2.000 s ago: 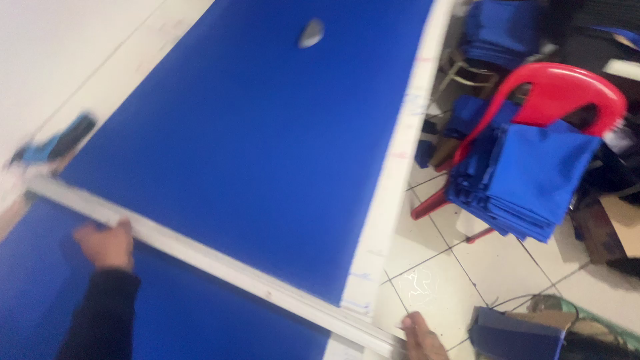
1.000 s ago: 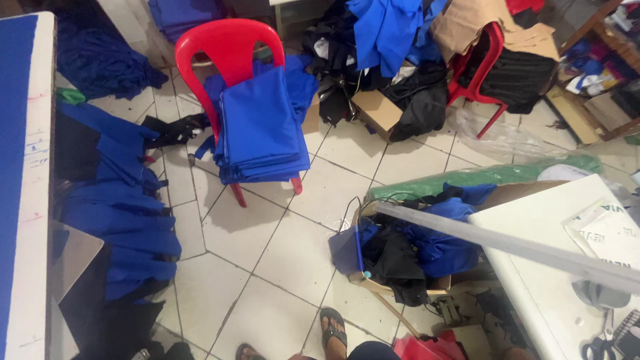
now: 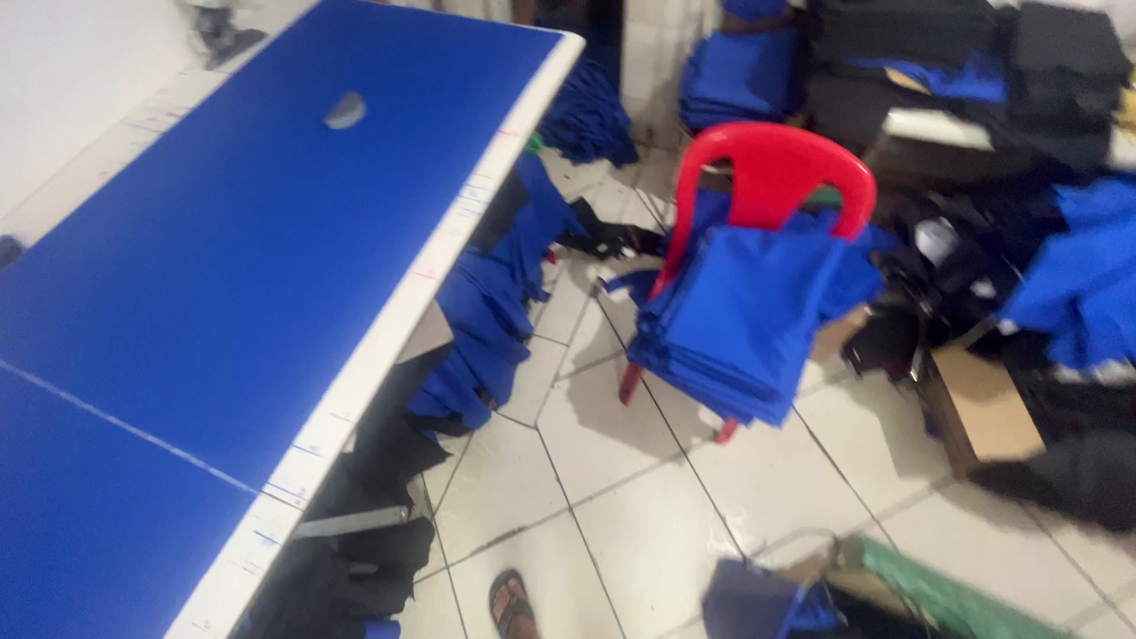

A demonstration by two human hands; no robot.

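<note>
Neither of my hands is in view. Blue fabric (image 3: 293,222) lies flat over a long table, whose white edge (image 3: 390,328) bears pen marks. A thin white line (image 3: 124,430) crosses the fabric at the lower left and runs to that edge. Farther up the fabric lies a small grey half-round piece (image 3: 345,110); what it is, I cannot tell. The view is blurred.
Right of the table a red plastic chair (image 3: 770,146) holds a stack of folded blue cloth (image 3: 737,311). Blue and black cloth (image 3: 479,319) fills the space under the table. A cardboard box (image 3: 990,408) and dark cloth heaps stand at the right. My sandalled foot (image 3: 512,608) is on the tiled floor.
Two seconds ago both hands were on a long white bar across the fabric; hands and bar are now out of view. A white line shows on the fabric. The view has swung right and back left.
</note>
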